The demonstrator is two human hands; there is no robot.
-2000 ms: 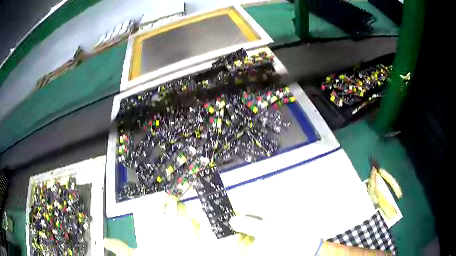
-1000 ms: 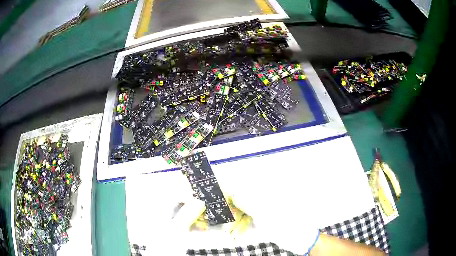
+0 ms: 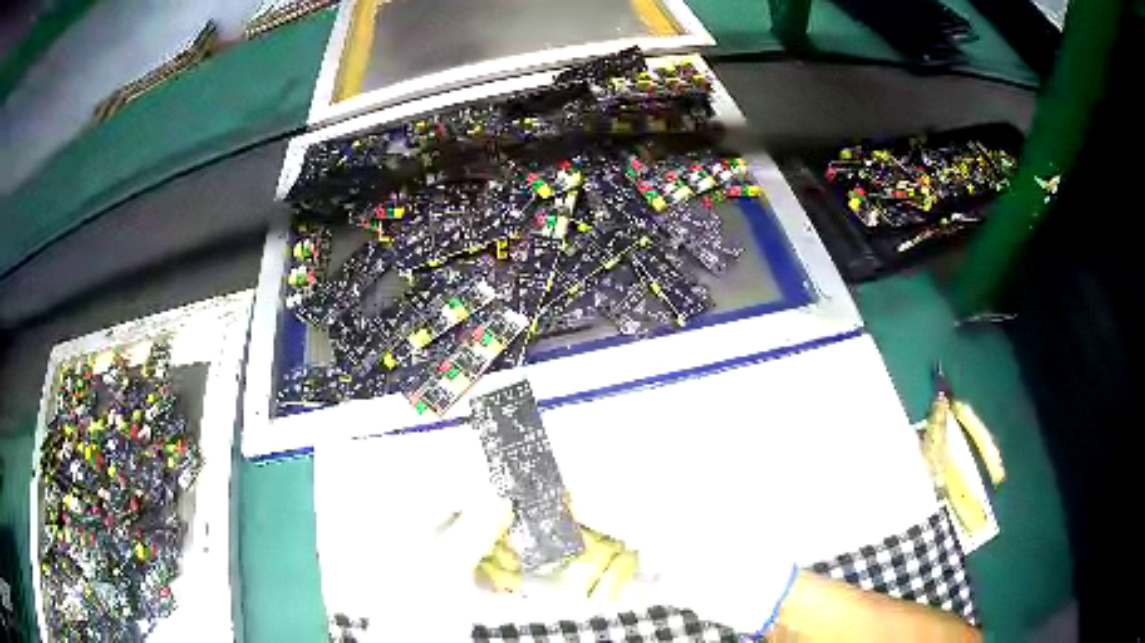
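A dark PCB panel strip (image 3: 525, 467) with white print stands out from my two gloved hands, over the white work sheet (image 3: 389, 515). My left hand (image 3: 502, 561) holds its near end from the left, yellowish fingers bent. My right hand (image 3: 605, 561) holds the same end from the right; its bare forearm and a blue band show at lower right. The white gloves blend into the sheet, so their outlines are hard to see. The strip's far end lies just before the large framed tray (image 3: 571, 378), which is heaped with more strips.
A smaller framed tray (image 3: 241, 415) with short boards is at left. A black tray (image 3: 866, 258) of coloured boards is at right by a green upright (image 3: 1067, 138). Yellow-handled pliers (image 3: 957, 471) lie at right. Checked cloth (image 3: 910, 568) lies at the near edge. An empty screen frame (image 3: 502, 44) is behind.
Two seconds ago the strip lay at the tray's near edge with my hands apart. Both hands now hold its near end. Since one second ago the strip's face has turned greyer and shifted slightly right.
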